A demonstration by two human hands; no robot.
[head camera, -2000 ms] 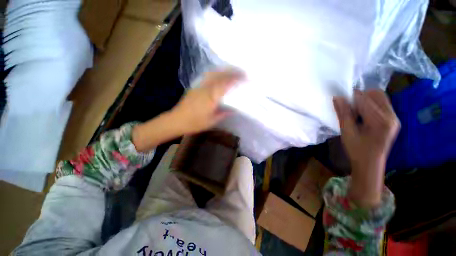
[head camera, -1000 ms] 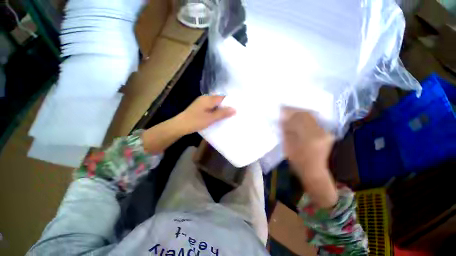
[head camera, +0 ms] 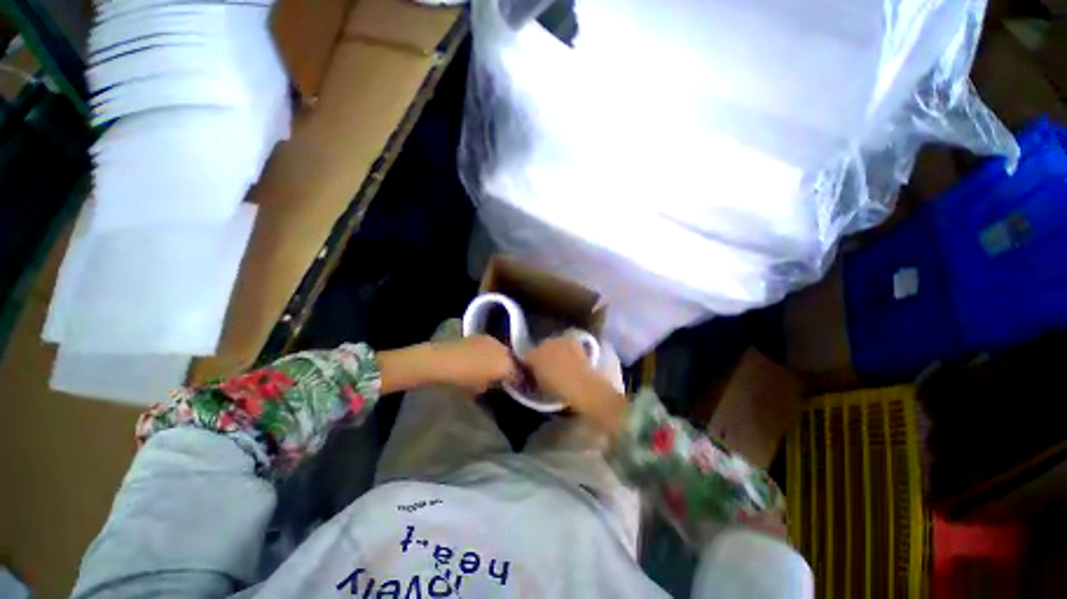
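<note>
A small open brown carton is between my knees. A white foam strip stands on edge at the carton's opening, curled into an S with a loop on each side. My left hand is on the strip at the left loop. My right hand is on the strip near its middle and right loop. The two hands almost touch. Their fingertips and the inside of the carton are partly hidden.
A fanned stack of foam pads lies on the cardboard bench cover at left. A large clear bag of foam is ahead. A blue crate and a yellow crate are at right. A brown box is on the floor.
The white foam between my hands came down from the bag to the carton and is now curled into an S. My hands moved closer together over my lap.
</note>
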